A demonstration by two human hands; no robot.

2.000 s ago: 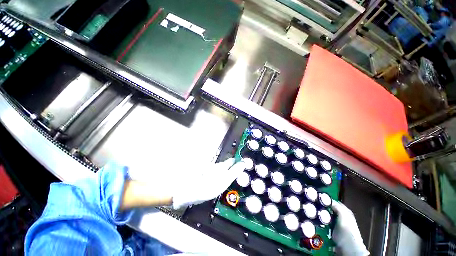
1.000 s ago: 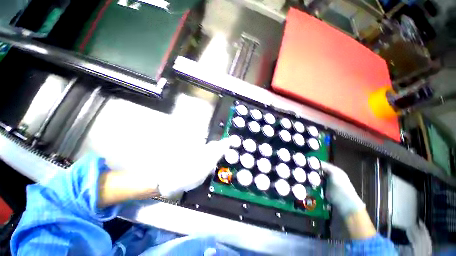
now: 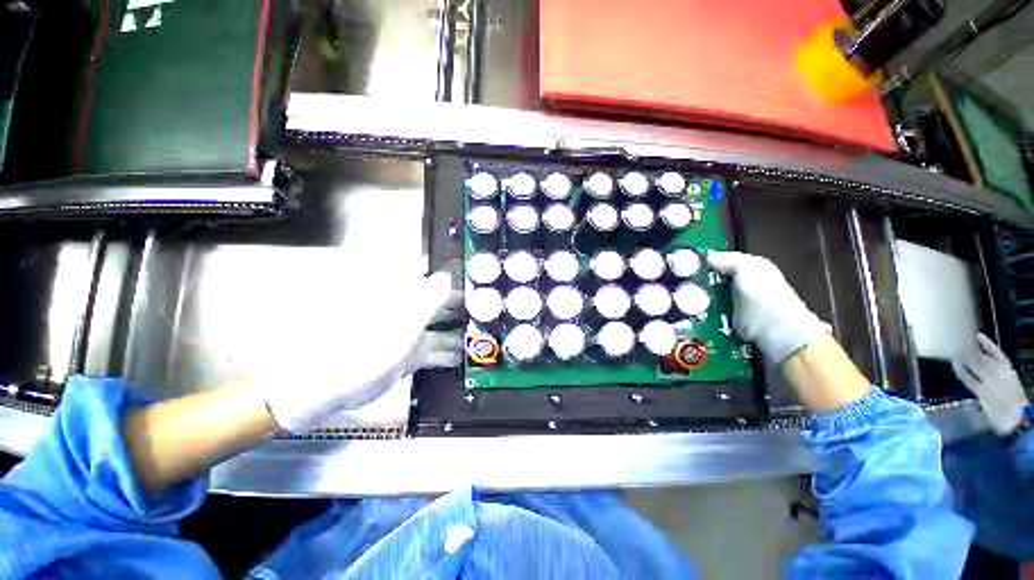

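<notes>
A green populated circuit board [image 3: 590, 372] with rows of round white-topped capacitors lies in a black solder pallet [image 3: 590, 410] on the conveyor in front of me. Two orange ring inductors sit near its front corners. My left hand [image 3: 369, 346], in a white glove, is at the board's left edge, its fingertips over the pallet's left rim. My right hand [image 3: 769, 304], also gloved, has its fingertips at the board's right edge. Whether either hand grips the board or only touches it cannot be told.
The conveyor's silver rails [image 3: 510, 462] run left to right. A green mat [image 3: 176, 102] is at the back left, and an orange-red sheet [image 3: 692, 57] with a yellow-orange ring [image 3: 837, 61] is behind. Another person's gloved hand [image 3: 993, 383] is at the far right.
The view has turned and shifted, so the board and pallet now look square to me. My left fingers have moved from the capacitor tops to the left edge. My right hand is still at the right edge.
</notes>
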